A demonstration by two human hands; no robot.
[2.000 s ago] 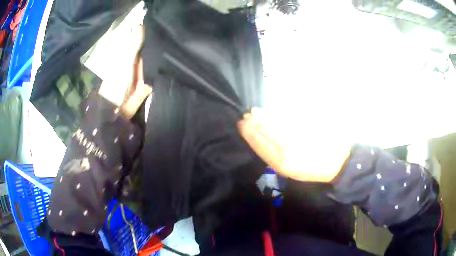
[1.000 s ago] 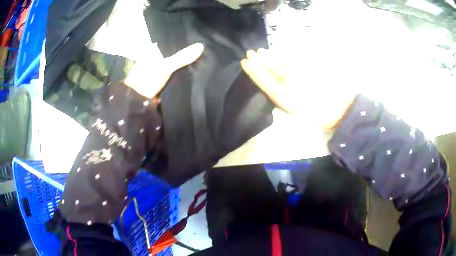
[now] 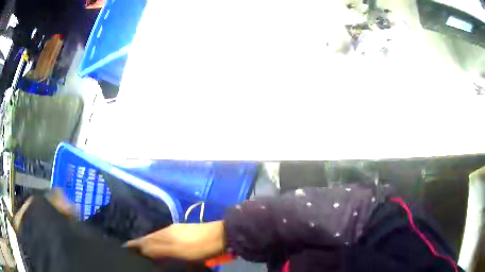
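Note:
The black cloth (image 3: 80,244) is at the lower left, in front of a blue slotted basket (image 3: 119,172). My left hand (image 3: 56,202) is blurred at the far left, at the cloth's upper edge, and holds it; most of that hand is hidden. My right hand (image 3: 181,241) reaches across from the right in a dark star-patterned sleeve, its fingers closed on the cloth's right part. Crumpled black pieces (image 3: 127,207) lie in the basket behind the cloth.
The glaring white tabletop (image 3: 298,106) spans the middle, its front edge above my right arm. Another blue crate (image 3: 114,40) stands at upper left. Small blurred items (image 3: 372,37) lie at the table's far side. An orange-red item (image 3: 220,260) shows below my right wrist.
The view has turned left. Both hands have moved from the table to the lower left with the black cloth. The camouflage panel and pale sheet no longer show.

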